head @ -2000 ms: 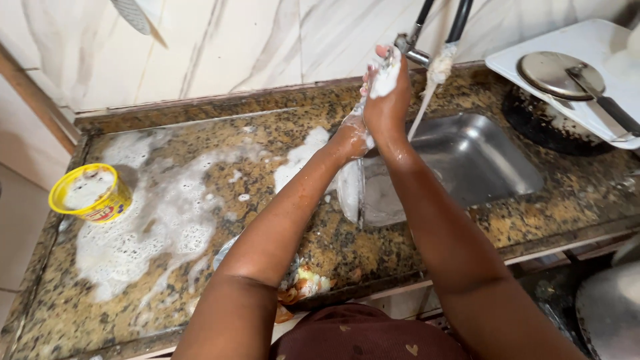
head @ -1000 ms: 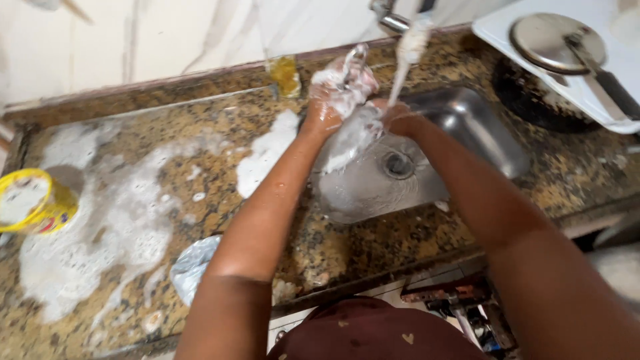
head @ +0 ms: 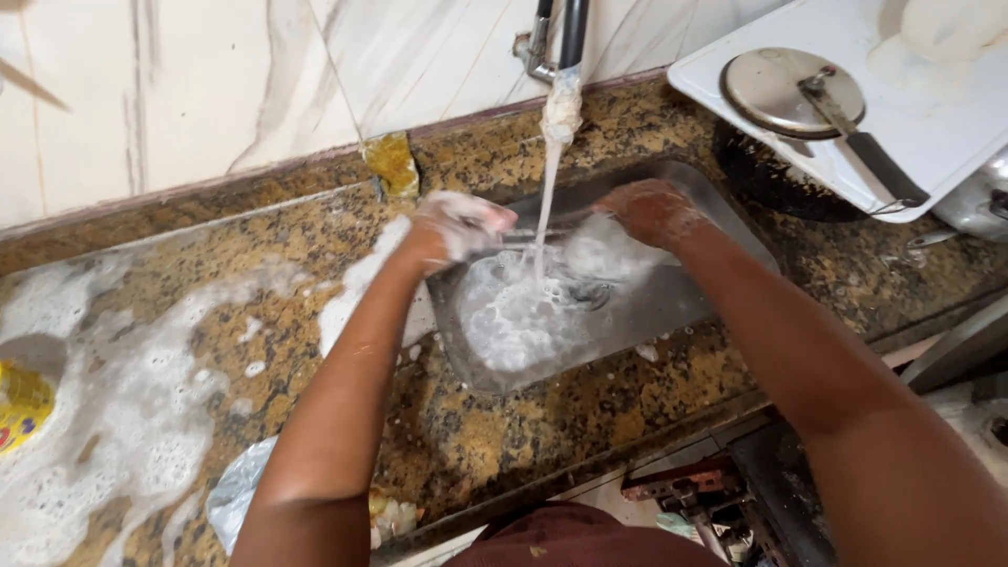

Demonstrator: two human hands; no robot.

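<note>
My left hand (head: 466,224), thick with white suds, is over the left rear of the metal sink (head: 669,303). Blurred long metal pieces, perhaps utensils, run between it and my right hand (head: 650,211), which is low at the sink's right rear; what either hand grips is unclear. A stream of water (head: 549,205) falls between the hands from the faucet's wrapped end (head: 562,110) onto foamy water near the drain. A yellow sponge (head: 393,164) leans on the ledge behind my left hand.
Suds (head: 150,394) cover the granite counter at left, around a yellow tub (head: 22,398). A plastic bag (head: 240,484) and food scraps (head: 392,516) lie near the front edge. At right, a white tray (head: 937,118) holds a metal lid (head: 794,93) above a dark pan (head: 776,177).
My hands, together behind the sink's left part a second ago, are now apart on both sides of the water stream. The right hand has moved right. Foamy water now covers the sink's left part.
</note>
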